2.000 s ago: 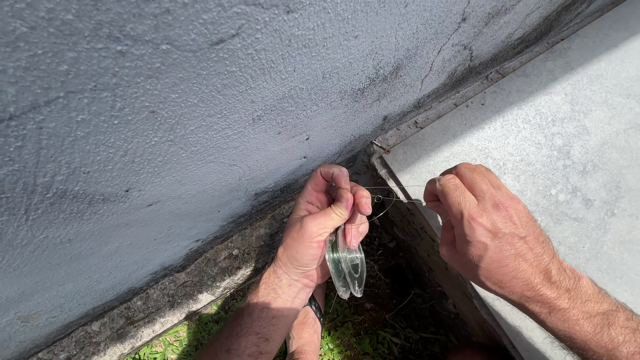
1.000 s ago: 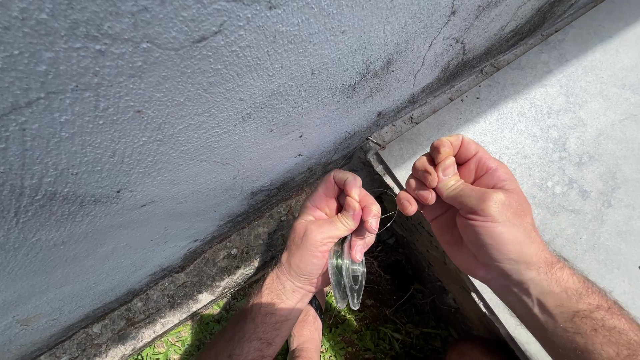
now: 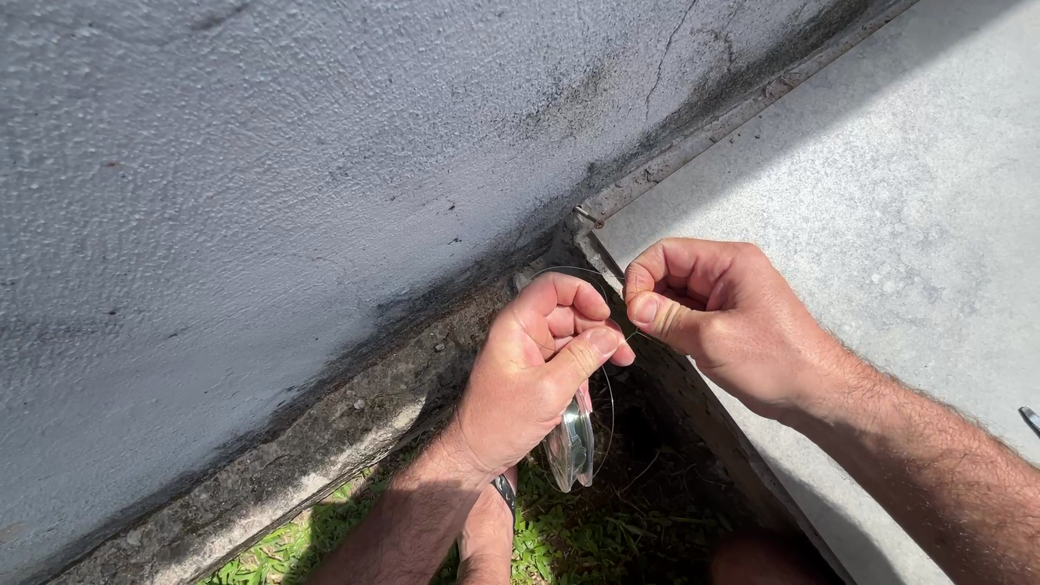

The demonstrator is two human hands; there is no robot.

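Thin clear line (image 3: pixel 612 414), like fishing line, loops around and between my two hands near the corner of the slab. My left hand (image 3: pixel 552 357) pinches the line between thumb and fingers, palm partly turned up. Below its fingers hangs a clear plastic spool (image 3: pixel 571 447) wound with line; how the hand holds it is hidden. Close on the right, my right hand (image 3: pixel 715 313) has thumb and forefinger pinched on the line, its other fingers curled.
A rough painted wall (image 3: pixel 284 179) fills the left, with a concrete ledge (image 3: pixel 357 431) at its foot. A pale slab (image 3: pixel 894 187) lies at the right, a rusty screw (image 3: pixel 591 218) at its corner. A foot with a dark strap (image 3: pixel 504 492) stands by the grass (image 3: pixel 544 544).
My right hand has come down and left, close to my left hand. The fingers of my left hand have loosened from their tighter curl, and the spool hangs lower beneath them.
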